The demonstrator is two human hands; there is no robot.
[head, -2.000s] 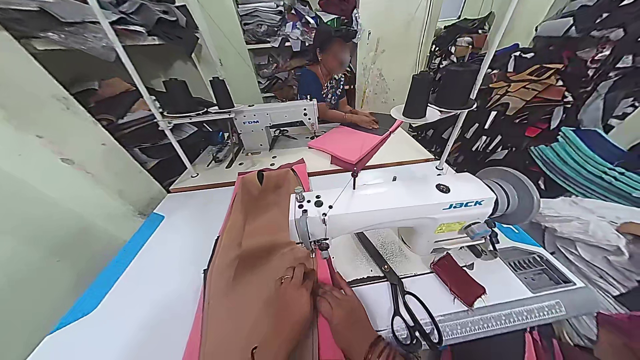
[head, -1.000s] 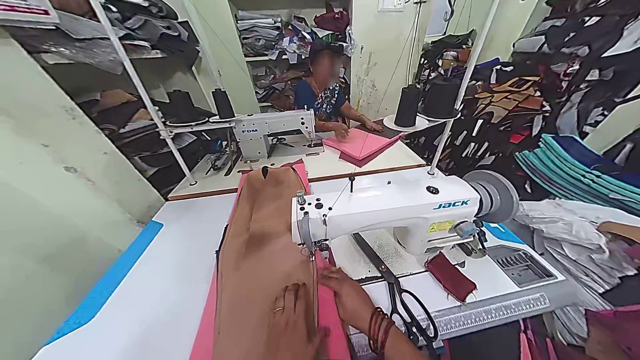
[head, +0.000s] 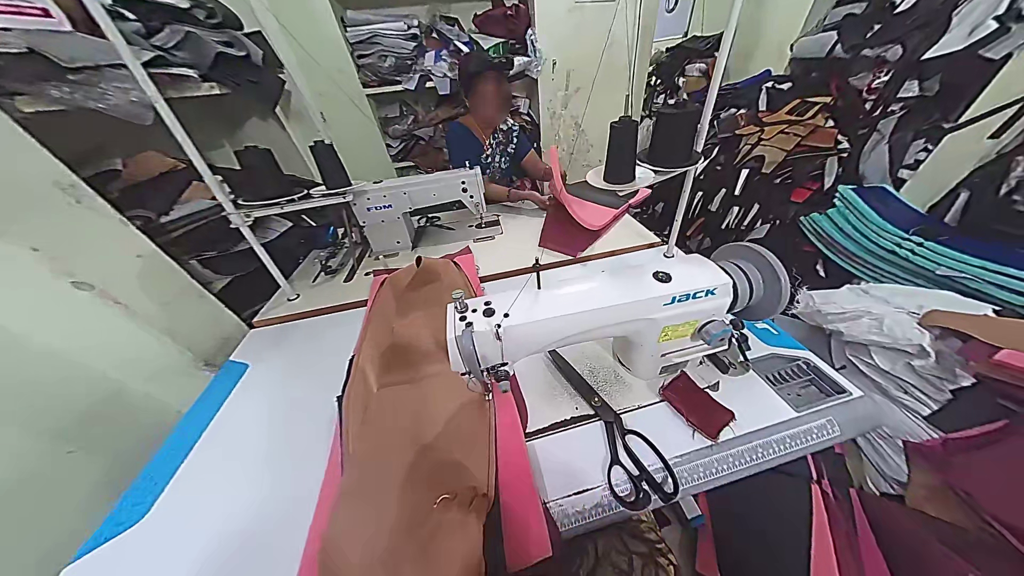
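Note:
A long brown piece, leather-like, lies over pink material and passes along the needle side of a white Jack sewing machine. On its lower part rests my left hand, barely distinguishable from the brown surface except for a ring; its fingers are unclear. My right hand is not in view. Black-handled fabric scissors lie on the machine bed, right of the needle, beside a small maroon cloth pad.
Across the table, a co-worker holds a pink piece near a second sewing machine. Black thread cones stand behind the Jack machine. White cloth and teal-edged stacked pieces are at right.
My right hand, earlier beside the seam near the needle, has left the view. My left hand has moved down the brown piece since the oldest frame. The co-worker has lifted the pink piece.

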